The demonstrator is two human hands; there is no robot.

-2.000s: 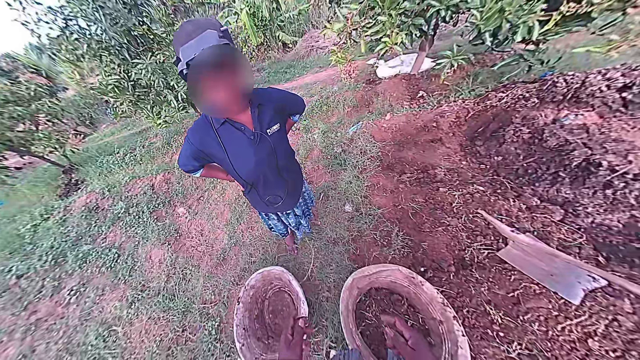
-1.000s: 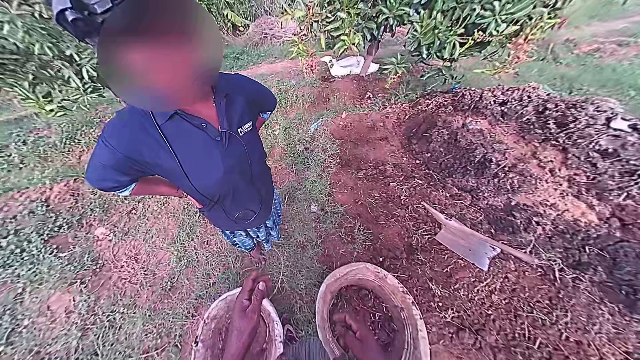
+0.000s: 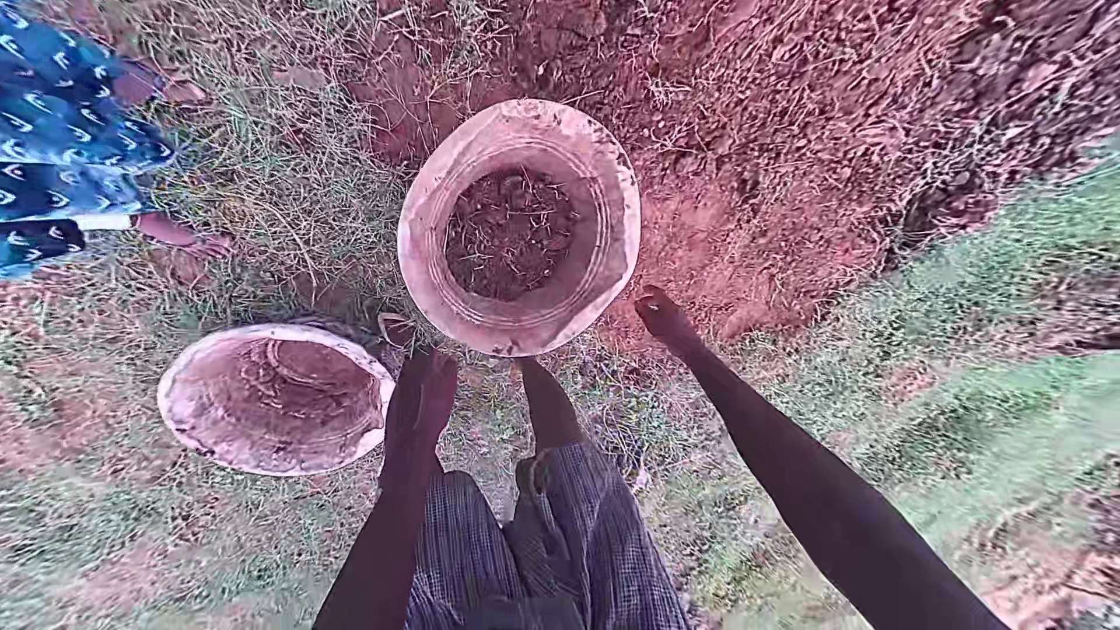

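A round, pale, dirt-stained basin [image 3: 521, 328] stands upright in front of my legs, with dark soil and dry stems at its bottom. To its left another pale basin [image 3: 276, 455] leans at an angle, with only a brown dirt coating visible inside. My left hand [image 3: 424, 394] hangs between the two basins, near the left one's right edge; its fingers are partly hidden, and whether it touches anything I cannot tell. My right hand [image 3: 665, 319] is just right of the soil-holding basin, apart from its rim, fingers curled, with nothing seen in it.
A person in a blue patterned garment [image 3: 70, 131] stands at the upper left, bare feet on the grass. Loose reddish soil with dry plant matter [image 3: 787, 114] lies at the upper right. Grass [image 3: 980, 420] covers the right side. My own legs in checked cloth [image 3: 560, 525] are below.
The view has swung down sharply to the ground. My right hand, seen over the soil-holding basin a second ago, is now outside it at the right.
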